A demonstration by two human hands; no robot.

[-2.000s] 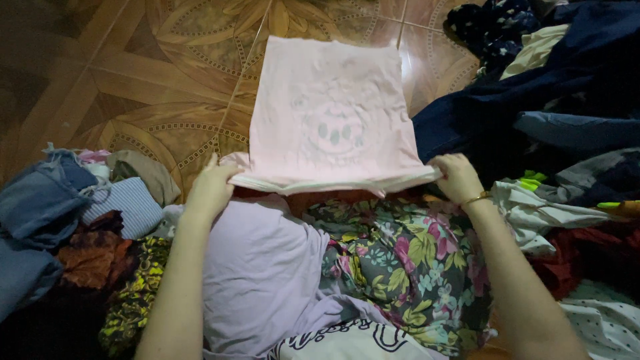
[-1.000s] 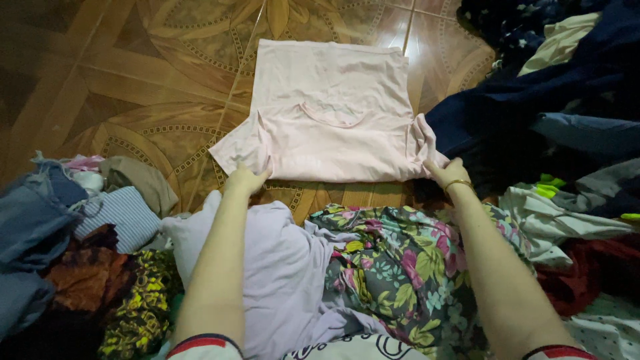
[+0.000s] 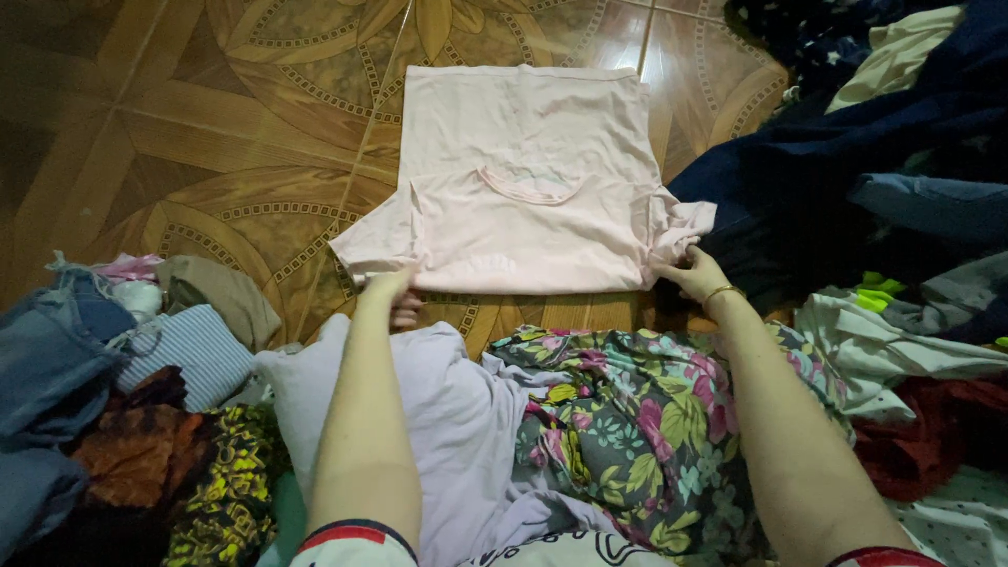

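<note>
A pale pink T-shirt [image 3: 528, 134] lies on the tiled floor, its neck part folded over toward me so that the round collar rests on the body of the shirt. My left hand [image 3: 398, 293] grips its near left corner, below the sleeve that sticks out to the left. At the near right corner, my right hand [image 3: 694, 276] pinches the cloth beside the bunched right sleeve. Across my lap, just below the hands, lie a lavender cloth [image 3: 457, 409] and a dark floral cloth [image 3: 669, 402].
Piled at the left are blue denim [image 3: 47, 346], a striped cloth [image 3: 189, 354], a brown garment [image 3: 220, 295] and a yellow-and-black cloth [image 3: 224, 488]. Dark blue clothes [image 3: 780, 181] heap up at the right, near a dotted white cloth [image 3: 874, 339] and a dark red one [image 3: 921, 441].
The pink T-shirt was held by its near edge with a faint print facing up; its upper part now lies folded over, showing collar and sleeves. Both hands remain at its near corners.
</note>
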